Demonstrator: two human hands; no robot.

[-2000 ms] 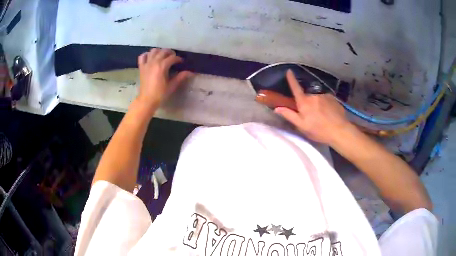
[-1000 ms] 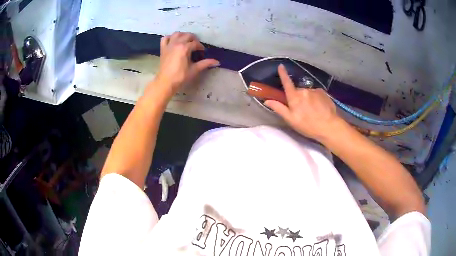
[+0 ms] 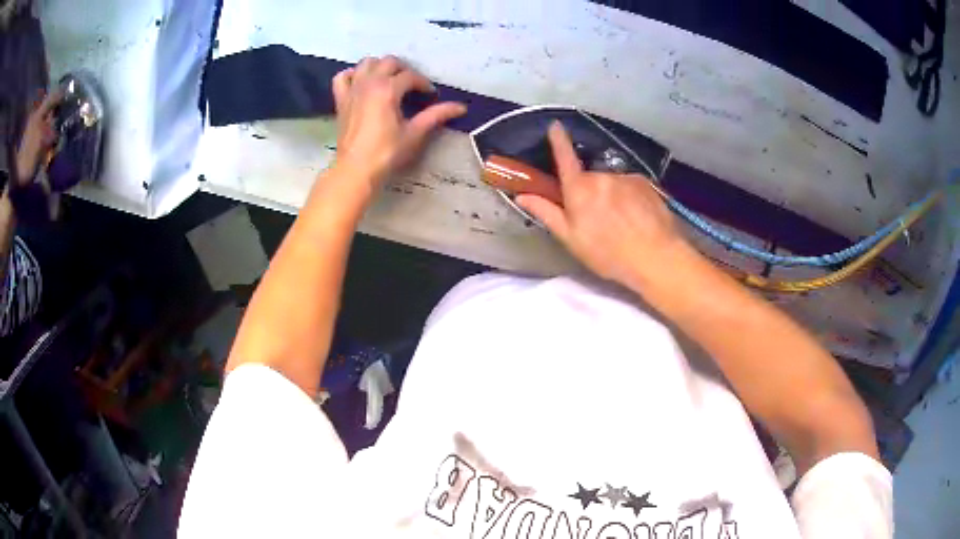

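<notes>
A long dark purple cloth strip lies lengthwise across the pale pressing table. It is wider left of my left hand and narrower to its right. My left hand is on the strip, fingertips at its far edge and thumb pointing right; the cloth under the fingers is hidden. My right hand is on the orange-brown handle of the dark iron, index finger stretched over its top. The iron sits on the strip just right of my left hand, and the strip shows again beyond it.
Another dark cloth strip lies at the far right. Dark scissors are at the far right edge. Blue and yellow hoses trail right from the iron. At left are another iron and a person's hand. A pale sheet is below the table.
The iron and my right hand have moved left along the strip, closer to my left hand. More strip shows right of the iron. The view has shifted, and a person's hand now shows at left.
</notes>
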